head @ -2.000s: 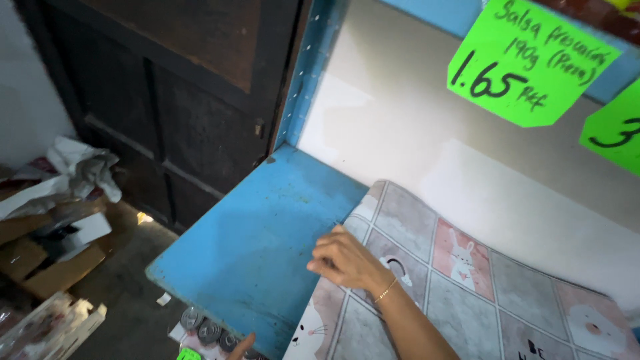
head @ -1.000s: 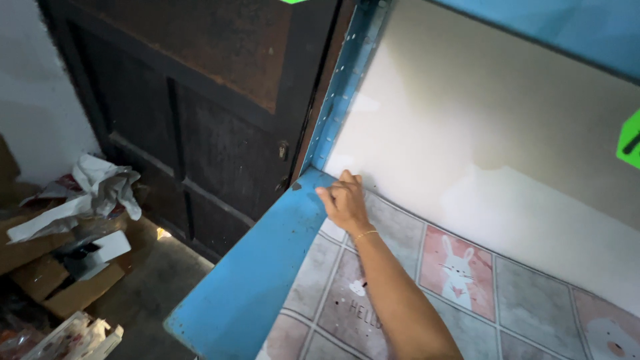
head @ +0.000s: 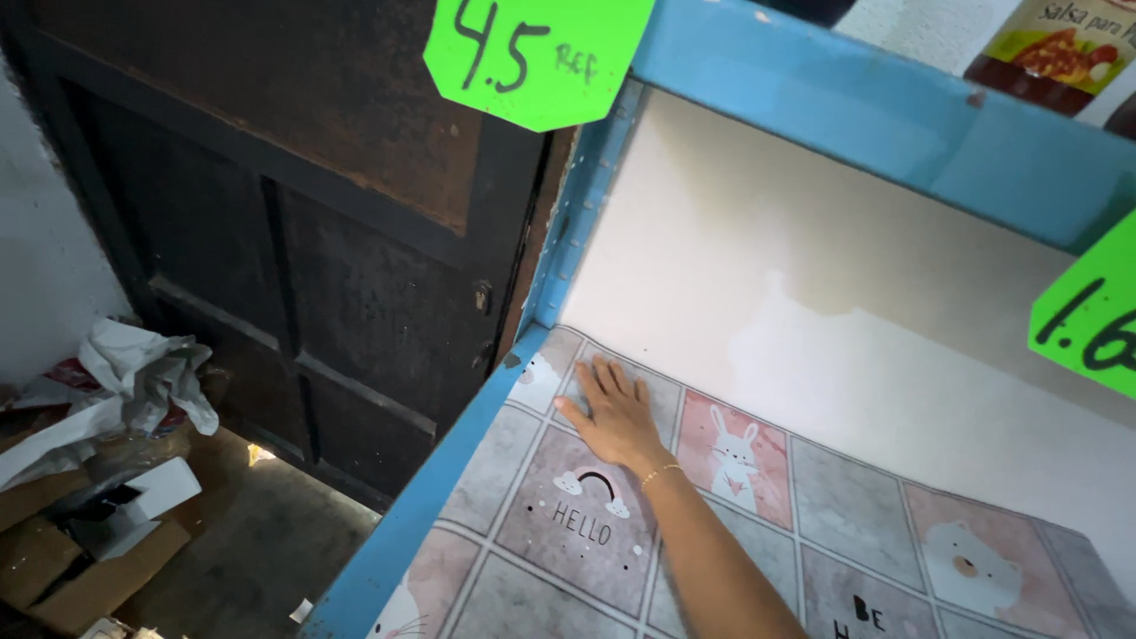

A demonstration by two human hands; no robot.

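My right hand (head: 612, 413) lies palm down with its fingers spread on a patterned plastic-looking sheet (head: 572, 519), near the sheet's back left corner. A thin gold-coloured bracelet is on that wrist. Grey and pink squares cover the sheet, with rabbit, bear and rainbow drawings. It lies over a blue metal shelf (head: 390, 532), whose left strip shows beside it. The sheet's far edge runs along the pale back panel (head: 754, 293). My left hand is out of view.
An upper blue shelf (head: 852, 115) with green price tags (head: 541, 62) and sauce packages (head: 1056, 58) crosses above. A dark door (head: 355, 293) stands left. Cardboard boxes (head: 115, 559) and crumpled paper (head: 146, 373) lie on the floor.
The sheet's left part now reaches the shelf's back left corner, which showed bare blue two seconds ago. My right hand has gone from bent fingers at the sheet's edge to lying flat on it.
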